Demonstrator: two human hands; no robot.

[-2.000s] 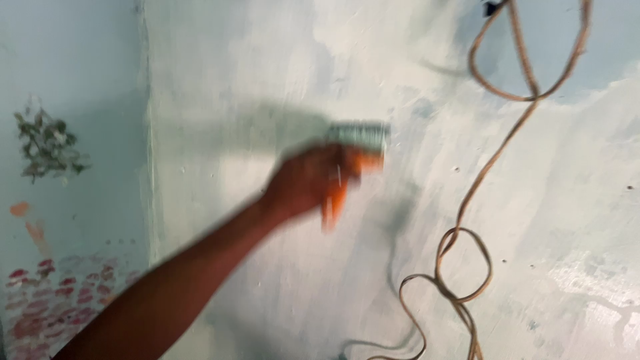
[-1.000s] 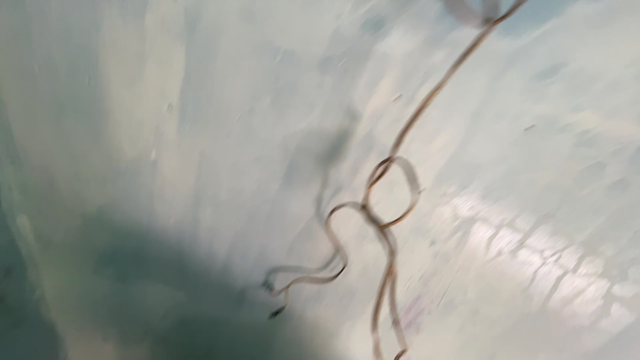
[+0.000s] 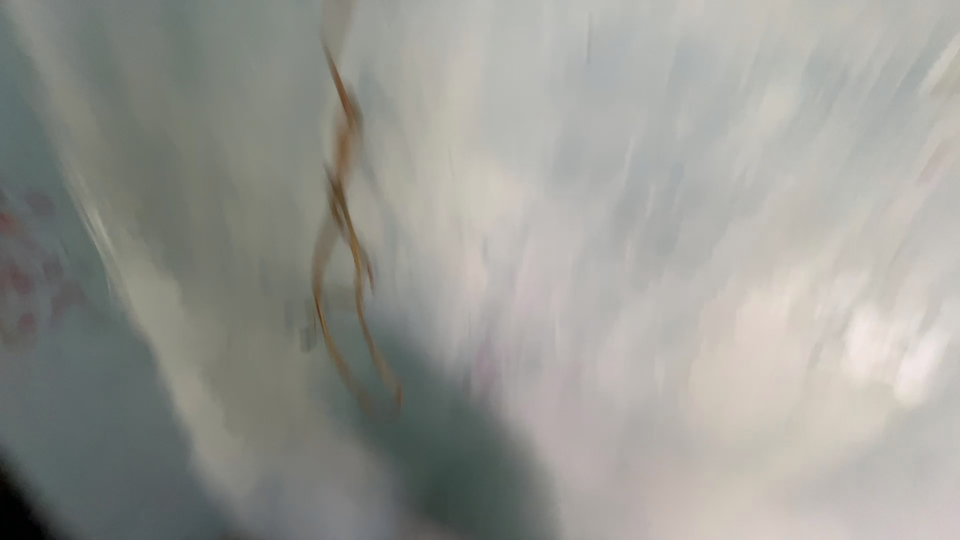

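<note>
Neither my left hand nor my right hand shows in the head view now. A thin brown cord (image 3: 355,247) hangs in twisted loops in front of a wall (image 3: 600,225) with streaky white and grey-green paint. Strong motion blur hides the cord's details. A dark, soft shadow (image 3: 472,465) falls across the lower middle of the wall. No tool is visible.
At the left, past a pale edge (image 3: 112,270) running down the wall, lies a blue-grey surface with reddish painted spots (image 3: 22,277). Something black and unclear fills the bottom left corner.
The hand with the orange-handled tool, seen against the wall two seconds ago, has left the view. The view itself has swung strongly, and the cord now appears farther left.
</note>
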